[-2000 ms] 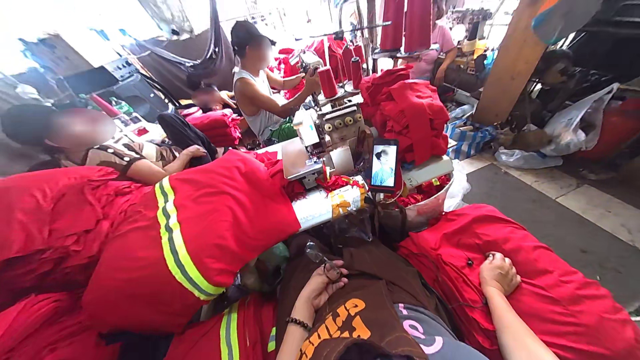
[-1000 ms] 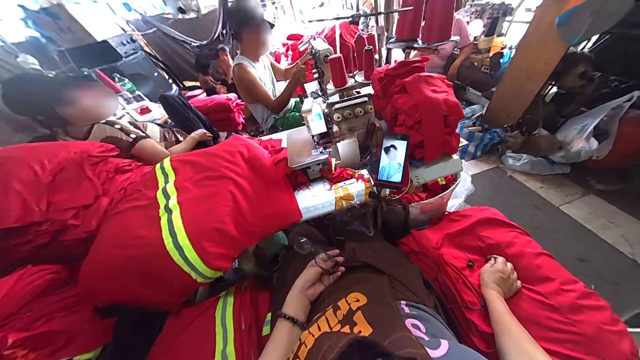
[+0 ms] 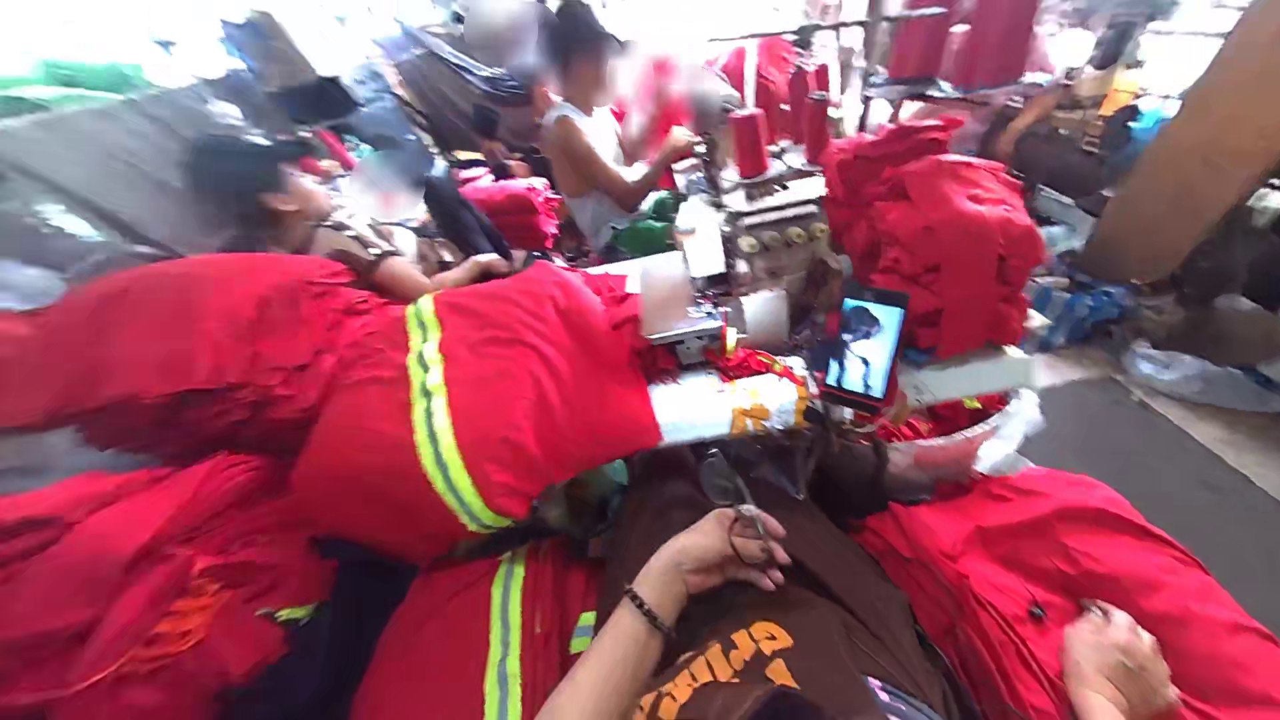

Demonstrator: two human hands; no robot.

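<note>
My left hand [image 3: 725, 550], with a beaded bracelet at the wrist, rests over brown printed cloth on my lap. It holds a pair of eyeglasses [image 3: 722, 480], one dark lens sticking out past the fingers. My right hand [image 3: 1118, 655] lies on red fabric [image 3: 1040, 560] at the lower right, its fingers curled; whether they grip the cloth is unclear. Ahead stands a sewing machine [image 3: 775, 245] with red thread cones [image 3: 748, 143]. Red cloth with a yellow-and-grey reflective stripe [image 3: 440, 420] drapes to the machine's left. A phone [image 3: 863, 348] with a lit screen leans upright near the machine.
Red cloth pieces [image 3: 945, 235] are piled behind the phone. A person in a white top [image 3: 590, 160] works beyond the machine, and another person [image 3: 345, 240] sits at the left. A wooden post [image 3: 1185, 140] slants at the right, with plastic bags [image 3: 1195, 378] near its foot.
The view has turned somewhat to the left. My left hand still holds the eyeglasses and my right hand stays on the red fabric. The person at the left now has their head turned toward the machine side.
</note>
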